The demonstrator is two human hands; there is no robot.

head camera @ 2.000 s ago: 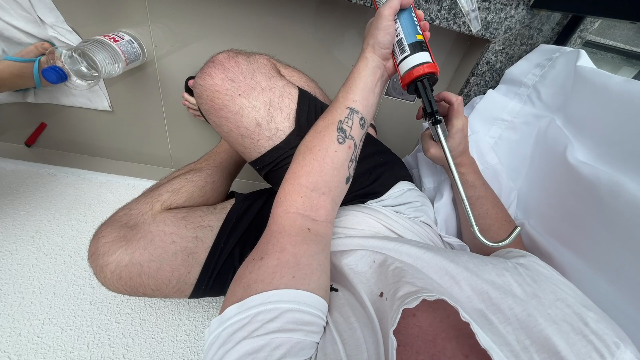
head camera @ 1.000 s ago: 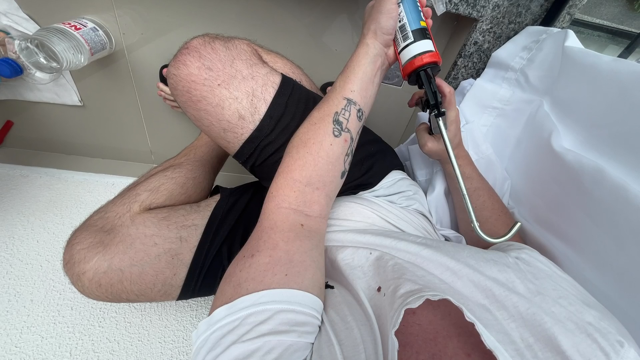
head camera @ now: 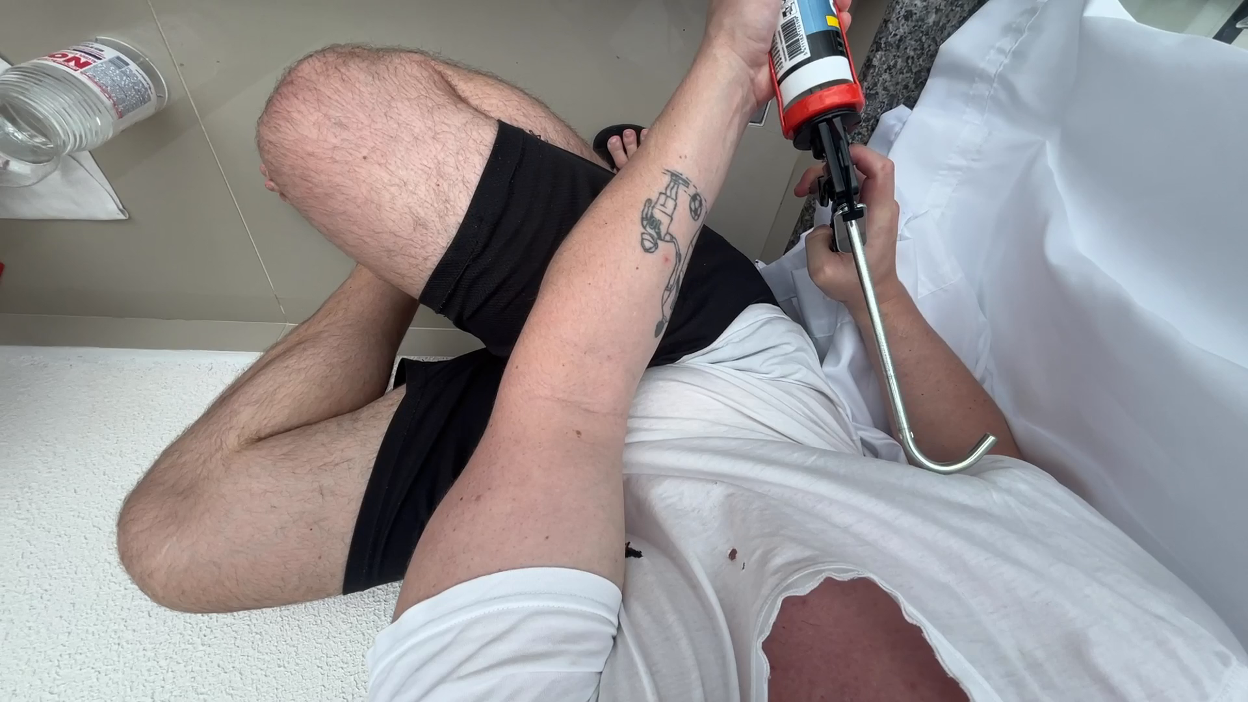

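A red and black caulking gun (head camera: 825, 102) holds a cartridge with a blue, black and white label, and its front end is cut off by the top edge. My left hand (head camera: 749, 39) is wrapped around the gun's barrel beside the cartridge. At the black handle and trigger, behind the barrel, my right hand (head camera: 858, 229) grips with bent fingers. The bare metal plunger rod (head camera: 882, 341) runs back over my right forearm, and its hooked end lies near my white shirt.
A clear plastic bottle (head camera: 83, 97) lies over a white cloth (head camera: 73, 190) on the tiled floor (head camera: 224, 127) at upper left. White fabric (head camera: 1092, 195) drapes along the right, beside a speckled stone edge (head camera: 902, 58). A rough white surface (head camera: 58, 468) lies lower left.
The view has shifted, so another person's hand by the bottle and the bottle's blue cap are out of frame. Both my hands remain on the caulking gun.
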